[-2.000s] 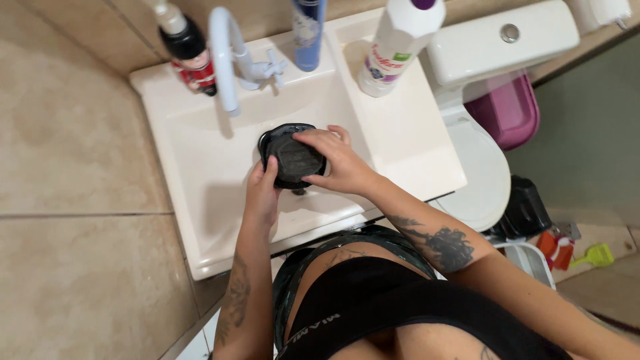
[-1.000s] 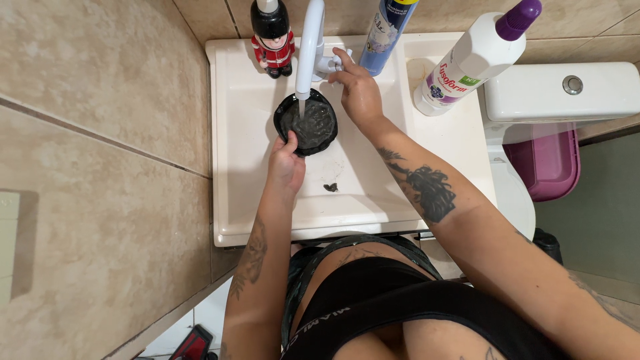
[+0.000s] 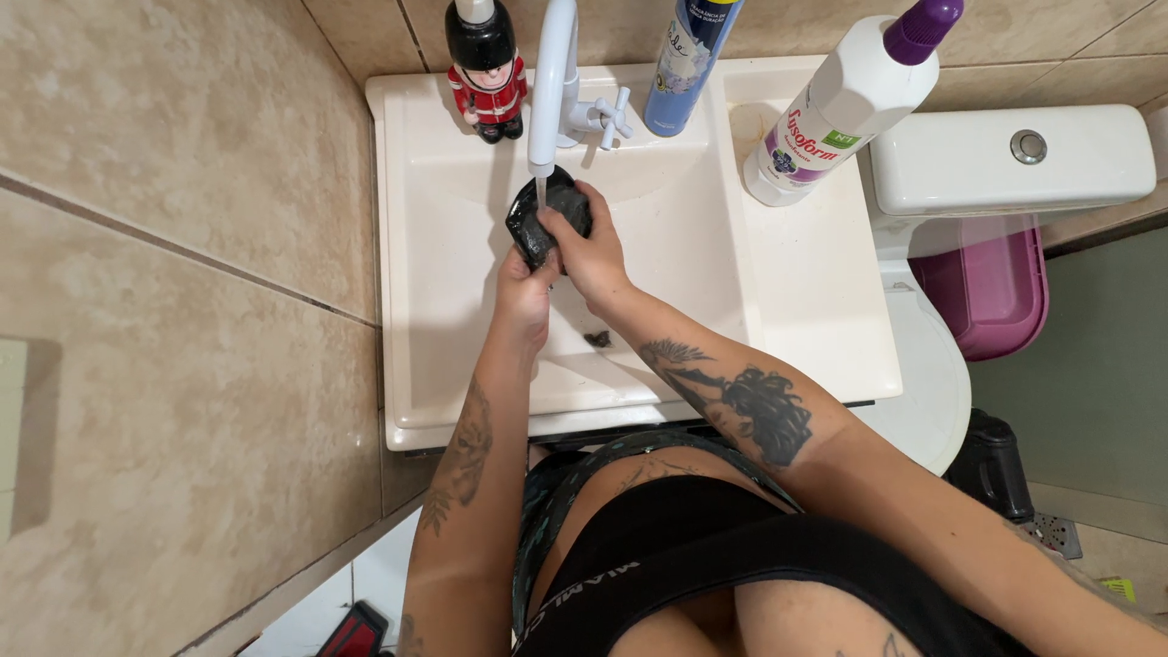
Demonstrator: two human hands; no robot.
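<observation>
Water runs from the white faucet (image 3: 550, 100) onto a small black dish (image 3: 523, 219) over the basin of the white sink (image 3: 675, 228). My left hand (image 3: 526, 297) grips the dish's near edge from below. My right hand (image 3: 591, 246) lies on its right side, thumb and fingers on a dark grey piece (image 3: 570, 208) in or on the dish; what this piece is, I cannot tell. The cross-shaped tap handle (image 3: 613, 119) is right of the spout, with no hand on it. A small dark clump (image 3: 598, 339) lies on the basin floor near the front.
Behind the basin stand a soldier-shaped dispenser (image 3: 490, 82) and a blue aerosol can (image 3: 689, 68). A white Lysoform bottle (image 3: 821, 119) with purple cap is on the right ledge. Right of the sink are the toilet tank (image 3: 967, 164) and a purple plastic bin (image 3: 1013, 292). Tiled wall (image 3: 182, 274) borders the left.
My right hand was at the tap handle one second ago and is now at the black dish. Two seconds ago both hands held the dish with no visible water stream. The view has shifted.
</observation>
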